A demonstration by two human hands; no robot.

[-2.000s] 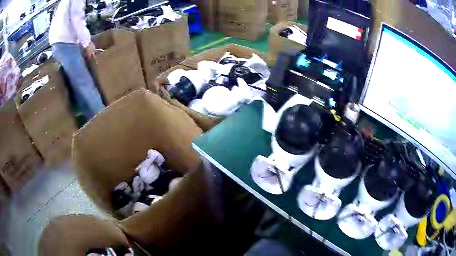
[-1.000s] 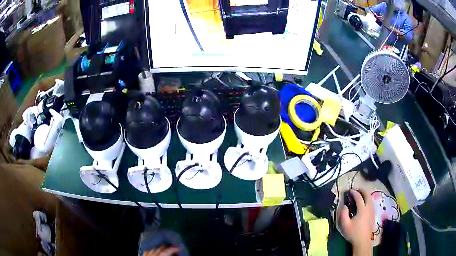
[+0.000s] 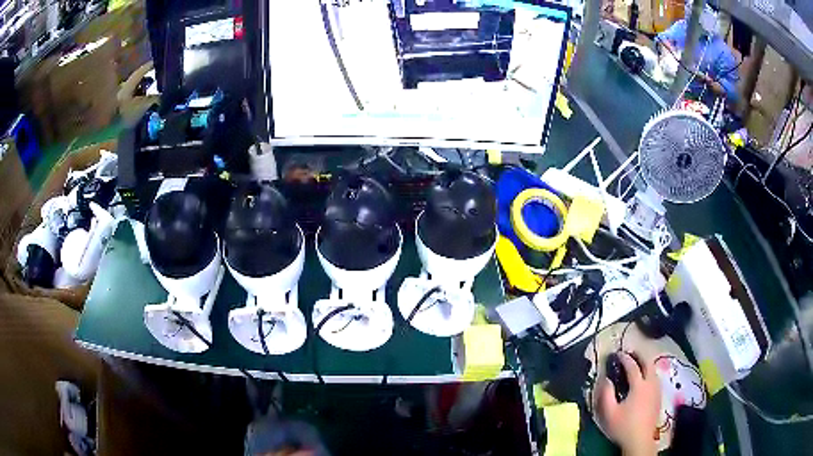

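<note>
Four PTZ dome cameras stand in a row on the green bench, such as the leftmost point(image 3: 182, 267) and the rightmost point(image 3: 450, 254), black ball heads up and white bases toward me. Thin black pigtail cables hang from their bases over the bench edge. My right hand point(image 3: 631, 405) rests on the black computer mouse point(image 3: 617, 372) on the pale mouse pad point(image 3: 677, 383). The lit monitor point(image 3: 357, 80) behind the cameras shows a picture. My left hand is not clearly visible; a grey sleeve or knee shows at the bottom edge.
A yellow tape roll point(image 3: 537, 219), a white power strip point(image 3: 588, 307) with tangled cables and a desk fan point(image 3: 683, 158) are at the right. Sticky notes point(image 3: 482, 350) sit at the bench edge. A label printer point(image 3: 183, 134) and a carton of cameras are left. A person point(image 3: 713, 62) sits far right.
The view has swung right from the cartons to the bench, then tilted slightly up. The monitor picture has changed. A bit of my left hand seen at the bottom one second ago is now barely visible.
</note>
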